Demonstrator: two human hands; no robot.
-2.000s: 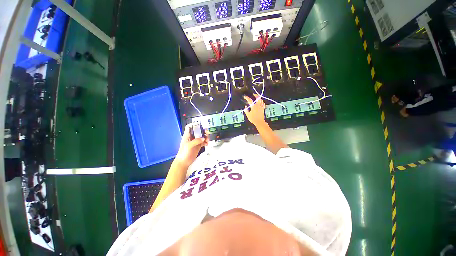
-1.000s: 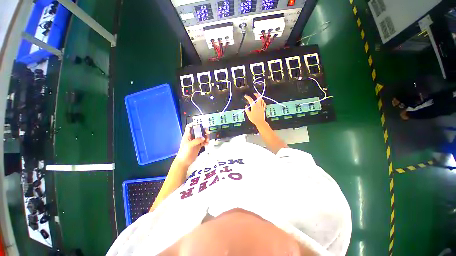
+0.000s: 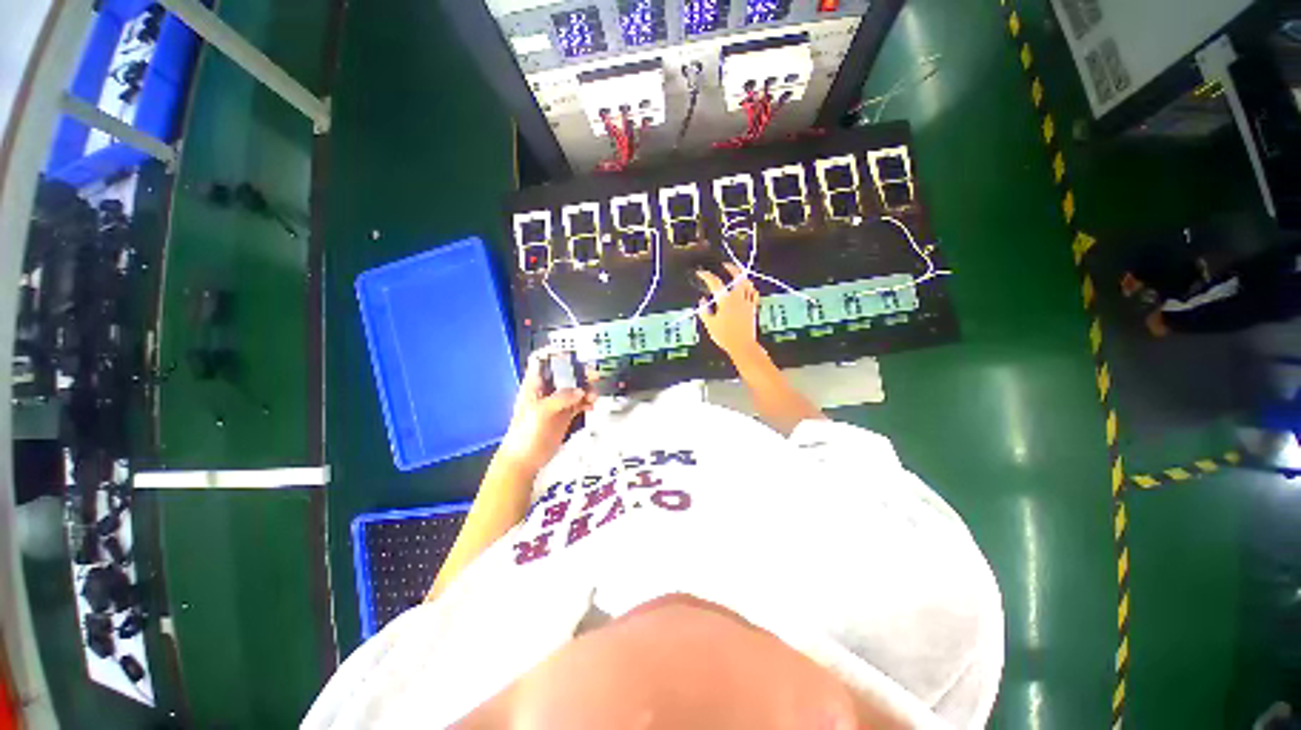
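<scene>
My left hand (image 3: 549,405) holds a small dark and grey block, seemingly a power adapter (image 3: 564,371), at the near left corner of the black fixture panel (image 3: 828,254). My right hand (image 3: 732,310) lies over the middle of the green terminal strip (image 3: 654,335), fingers apart and pointing to the sockets. A thin white cord (image 3: 772,281) runs beside its fingers; I cannot tell if they touch it. A row of cream-framed sockets (image 3: 681,214) lines the panel's far side. White cords loop between sockets and strip.
An empty blue tray (image 3: 440,357) lies left of the panel. A blue tray with dark rows (image 3: 360,563) is nearer me. The grey tester cabinet (image 3: 685,121) stands behind the panel. A pale metal strip (image 3: 845,382) lies at the near edge. Another person (image 3: 1213,307) is far right.
Both hands stay in nearly the same places. The block in my left hand looks slightly turned. The person at the far right has shifted a little.
</scene>
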